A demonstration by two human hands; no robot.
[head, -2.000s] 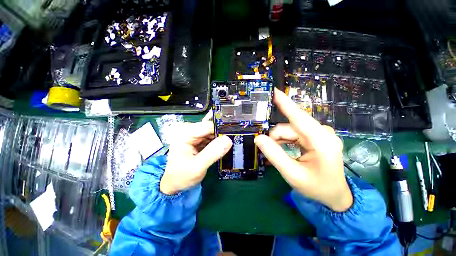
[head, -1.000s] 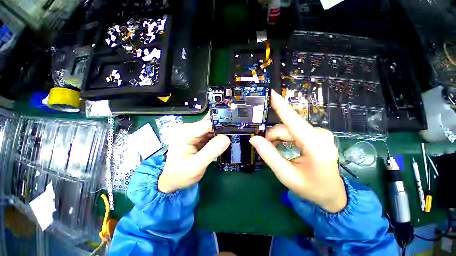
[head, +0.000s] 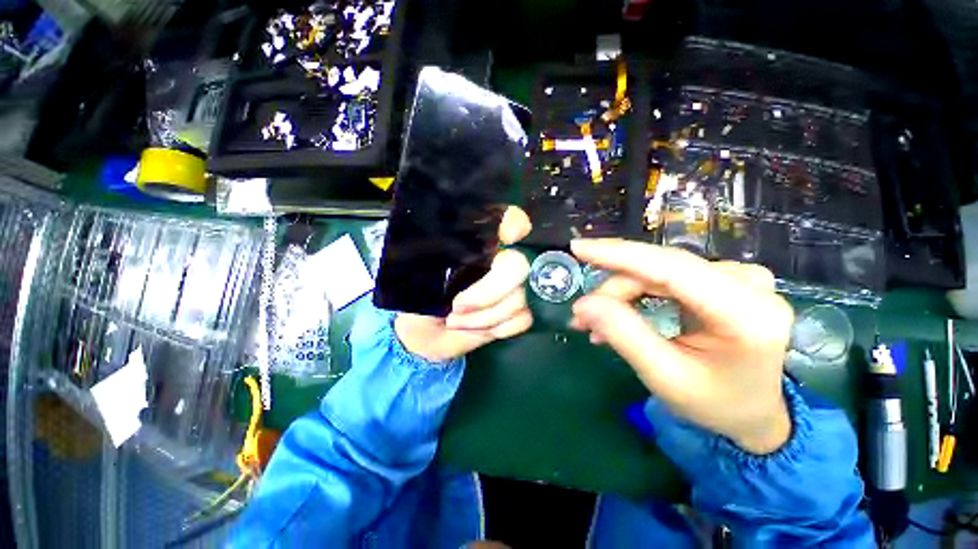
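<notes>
The phone body (head: pixel 450 188) is held up left of centre, tilted, with its dark glossy screen side towards me. My left hand (head: pixel 472 311) is closed around its lower right edge, fingertips on the glass; the thumb side is partly hidden. A small round clear cup (head: pixel 556 277) with whitish bits showing in it is beside the fingertips of my right hand (head: pixel 686 327). The thumb and index finger are apart near its right rim; whether they grip it is not clear. The electronics side of the phone is hidden.
A black tray of white bits (head: pixel 311 107) and yellow tape roll (head: pixel 172 172) are at the left. A flex cable tray (head: pixel 584 204) and clear compartment tray (head: pixel 794 182) are behind my right hand. An electric screwdriver (head: pixel 888 440) and orange-ended tool (head: pixel 946 453) lie right.
The phone has turned over from its open electronics side to its glossy side and moved left in my left hand. My right hand has left the phone and is at the small cup.
</notes>
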